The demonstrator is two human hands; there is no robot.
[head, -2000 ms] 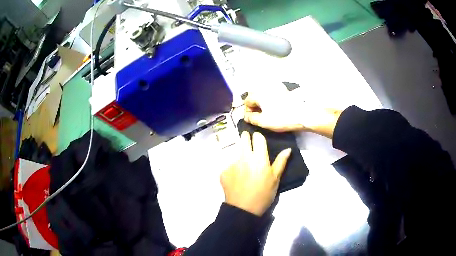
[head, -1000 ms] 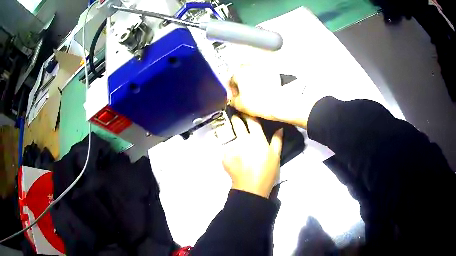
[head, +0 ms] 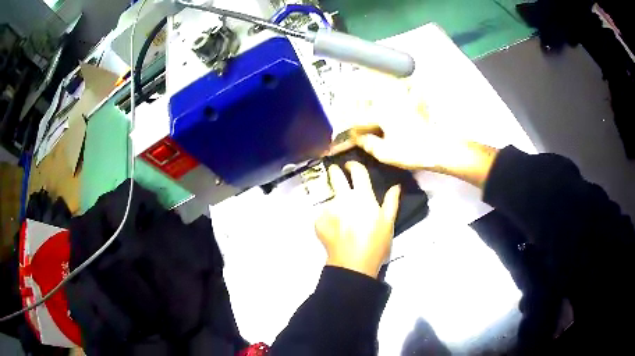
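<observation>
A black fabric piece point(head: 407, 198) lies on the white sheet beside the sewing machine head point(head: 251, 111), which has a blue front cover. My left hand point(head: 355, 226) lies flat on the fabric's left part, fingertips toward the metal clamp point(head: 317, 182). My right hand point(head: 411, 151) is at the fabric's upper edge, close to the right corner of the blue cover. Its thumb and finger are near each other; what lies between them is too blurred to tell. The fabric's end at the clamp is partly hidden by my fingers.
A pale grey cylinder point(head: 365, 53) on a rod hangs above the sheet. A black pile point(head: 150, 271) and a red-and-white bag point(head: 49, 278) are at the left, with a thin cable point(head: 128, 201) curving past. More black fabric point(head: 592, 76) lies at the far right.
Against one second ago, the whole view has shifted. My right hand has moved back from the machine, and its fingers show more clearly beside the cover. My left hand stays on the fabric.
</observation>
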